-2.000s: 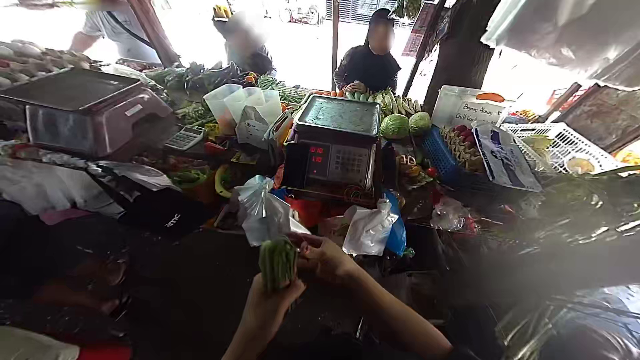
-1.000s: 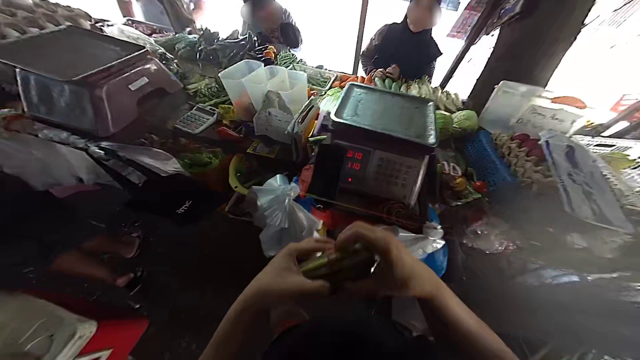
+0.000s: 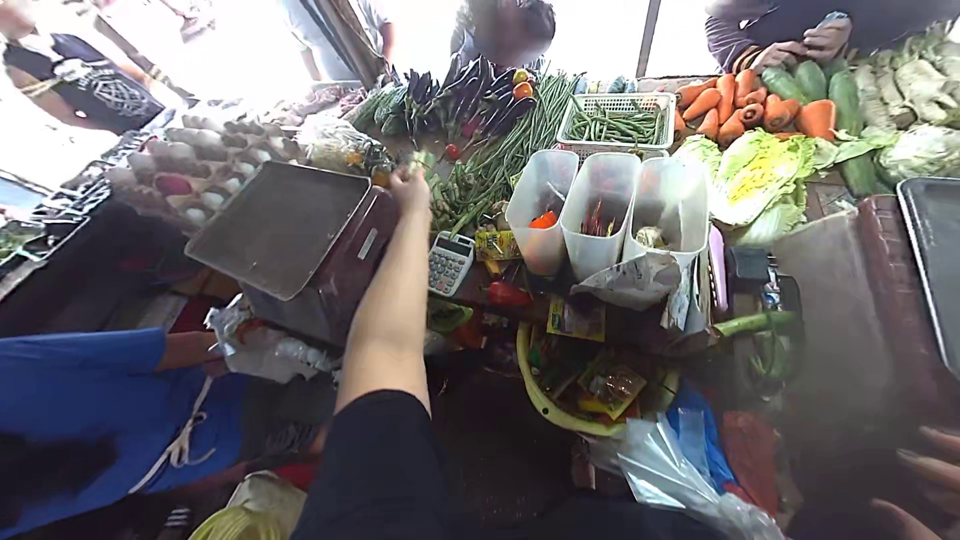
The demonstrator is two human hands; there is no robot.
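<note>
My left hand (image 3: 411,191) is stretched out past a scale with a flat metal tray (image 3: 281,225). Its fingers are closed on a small pale green vegetable piece (image 3: 421,160), too blurred to name. Long green beans (image 3: 517,154) lie just right of this hand, and eggplants (image 3: 472,94) are behind it. A white calculator (image 3: 450,264) is beside my forearm. At the lower right edge, my right hand (image 3: 926,472) is partly in view, fingers spread and nothing visible between them. It is below a second scale's tray (image 3: 930,255), which is cut off by the edge.
Egg trays (image 3: 202,169) are at the left. Three plastic bins (image 3: 600,202), a basket of green beans (image 3: 664,120), carrots (image 3: 724,105) and napa cabbage (image 3: 765,172) fill the stall. Below are a yellow-rimmed basket (image 3: 536,397) and clear plastic bags (image 3: 667,472). A co-worker in blue (image 3: 90,420) is close left.
The view has swung left. My hands, together on a green bundle before, are now far apart: the left reaches out over the stall, the right is low at the right edge.
</note>
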